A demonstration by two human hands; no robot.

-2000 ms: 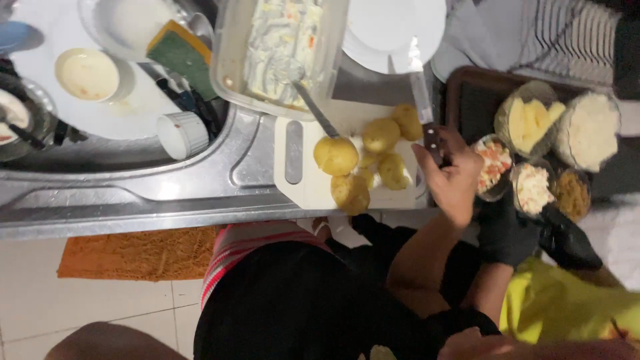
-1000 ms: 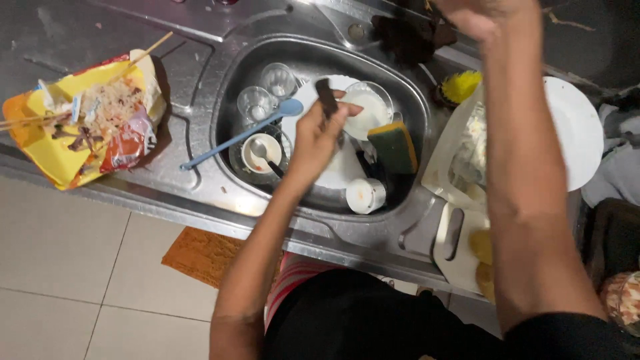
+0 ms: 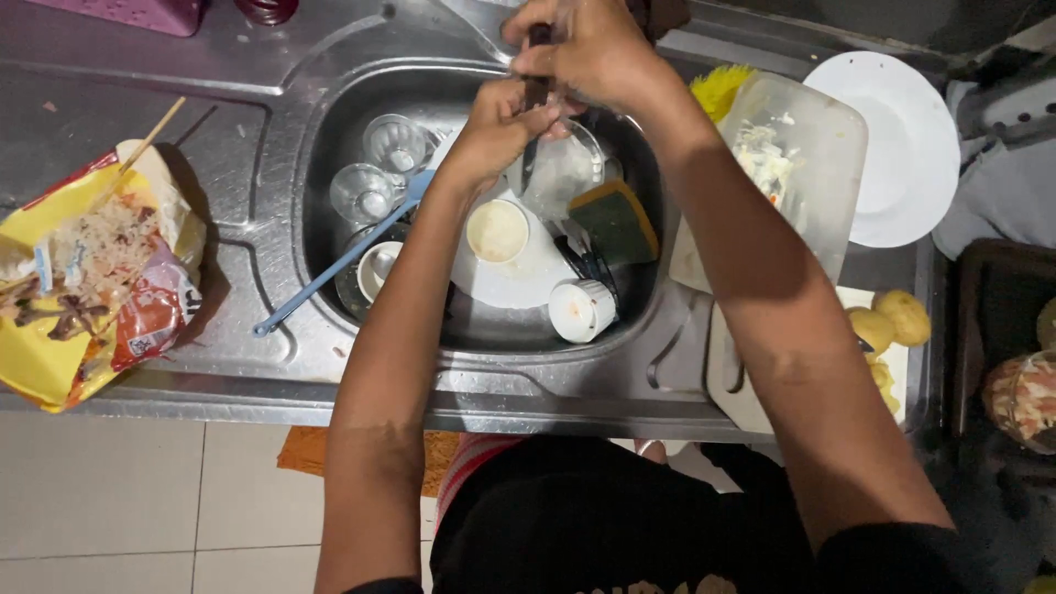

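Observation:
Over the far side of the sink [image 3: 503,351], my left hand [image 3: 503,128] and my right hand [image 3: 590,49] are close together. Both have their fingers around a dark-handled utensil [image 3: 538,87]; its far end is hidden and blurred by the wet fingers. Below them in the sink lie a clear glass bowl [image 3: 569,169], white plates [image 3: 511,285], a small cream bowl [image 3: 497,231], a white ramekin [image 3: 582,311], glass cups [image 3: 360,194] and a green and yellow sponge [image 3: 613,223]. A long blue utensil [image 3: 330,268] leans across the sink's left rim.
Left on the steel drainboard is an opened food packet [image 3: 157,289] with scraps and a stick. At the right stand a plastic container [image 3: 817,140] with white residue, a white plate [image 3: 895,157], a cutting board [image 3: 747,404] with peeled potatoes [image 3: 901,318], and a dark tray [image 3: 982,280].
My left hand has moved from above the sink's middle to its far side, up against my right hand. Two seconds ago a knife was held over the cutting board; the view has swung left since then.

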